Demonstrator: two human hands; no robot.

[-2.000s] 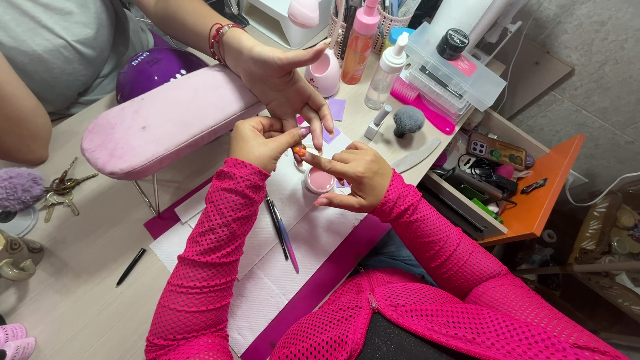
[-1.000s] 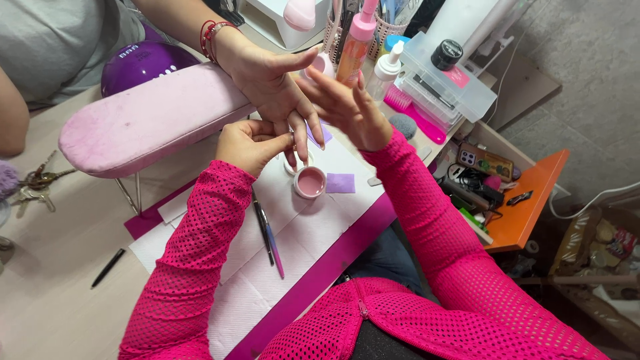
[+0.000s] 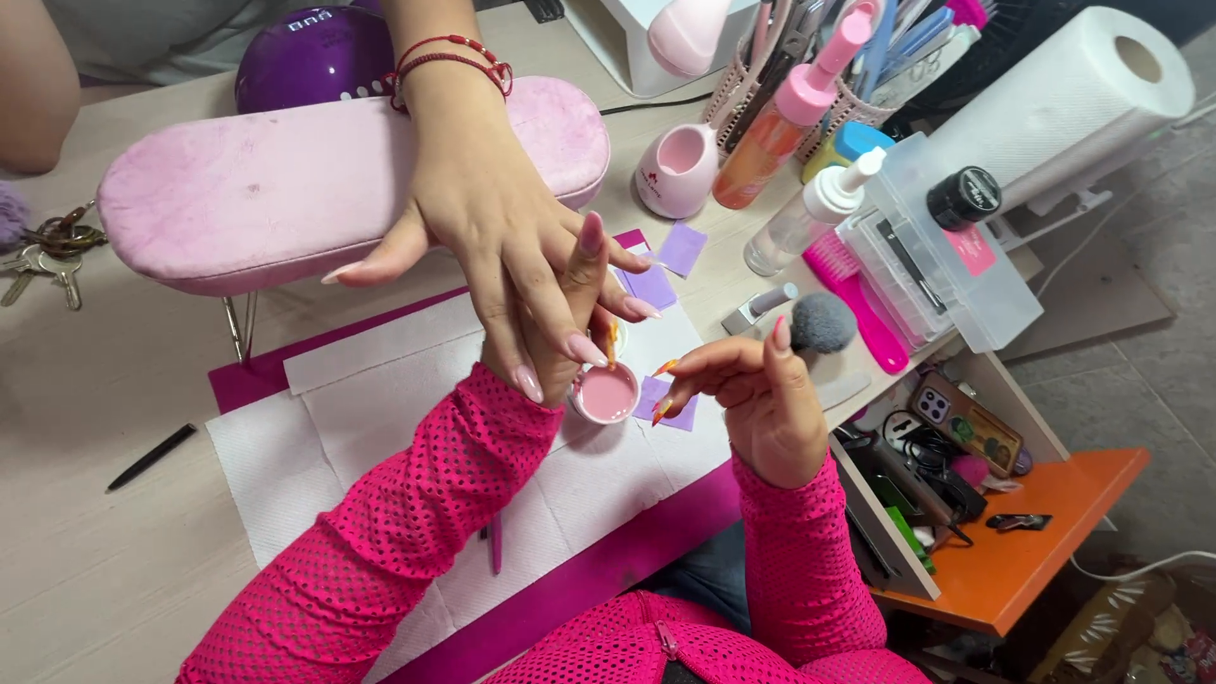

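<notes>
My left hand (image 3: 560,313) is under the other person's hand (image 3: 489,223), mostly hidden by it, with its fingertips showing past that hand's side. The other person's hand lies palm down with fingers spread, its wrist with red bracelets on the pink padded hand rest (image 3: 351,180). My right hand (image 3: 760,394) is raised to the right, fingers curled and apart, with nothing in it. Between my hands an open jar of pink gel (image 3: 606,392) stands on white paper towels (image 3: 589,484), beside purple squares (image 3: 668,404).
A nail polish bottle (image 3: 760,309), grey powder brush (image 3: 823,323), pink-handled brush (image 3: 869,313), pump bottle (image 3: 807,214) and paper towel roll (image 3: 1092,104) stand or lie at right. An open orange-fronted drawer (image 3: 1054,541) juts out below. A black pen (image 3: 152,458) and keys (image 3: 57,252) lie left.
My left hand has gone from pinching the person's finger to lying beneath their hand. That hand has turned palm down. My right hand has moved away from it, lower and to the right.
</notes>
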